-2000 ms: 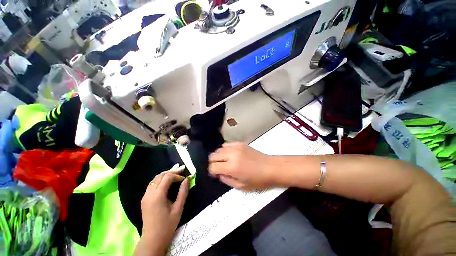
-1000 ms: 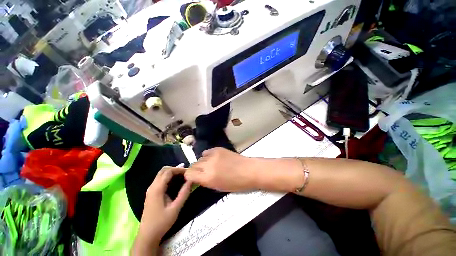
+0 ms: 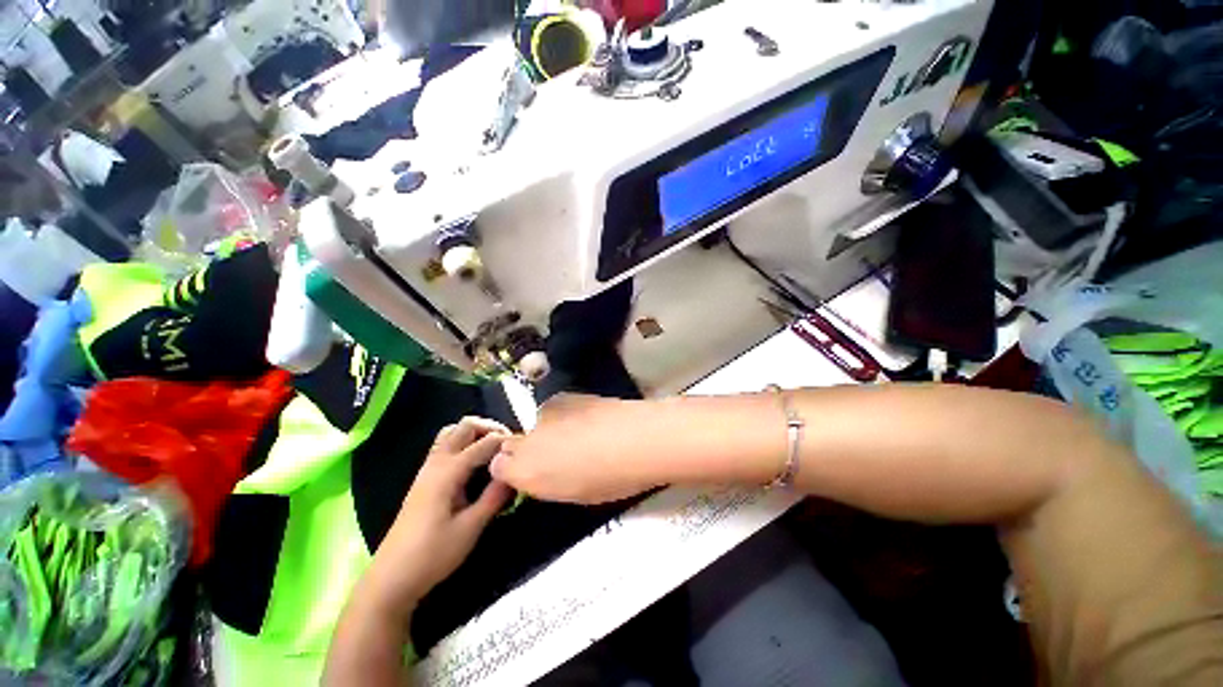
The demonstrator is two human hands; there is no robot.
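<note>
My left hand (image 3: pixel 449 503) and my right hand (image 3: pixel 570 450) meet just in front of the needle end of a white sewing machine (image 3: pixel 550 175). Their fingertips pinch a narrow strip (image 3: pixel 519 400), pale near the presser foot (image 3: pixel 526 360) and green by the fingers. Most of the strip is hidden by my fingers. Black fabric (image 3: pixel 463 591) lies flat under both hands, and more of it lies under the machine arm. Neon-green fabric (image 3: pixel 315 550) adjoins it on the left.
A red plastic bag (image 3: pixel 188 436) and a clear bag of green strips (image 3: pixel 87 577) lie left. A black-green piece (image 3: pixel 201 329) is behind them. A red-handled tool (image 3: pixel 834 342), phone (image 3: pixel 943 289), handwheel (image 3: pixel 912 154) and white carrier bag (image 3: pixel 1093 356) are right.
My right hand has moved left from the black fabric to meet my left hand at the strip, its forearm now crossing the table. The camera view has shifted slightly.
</note>
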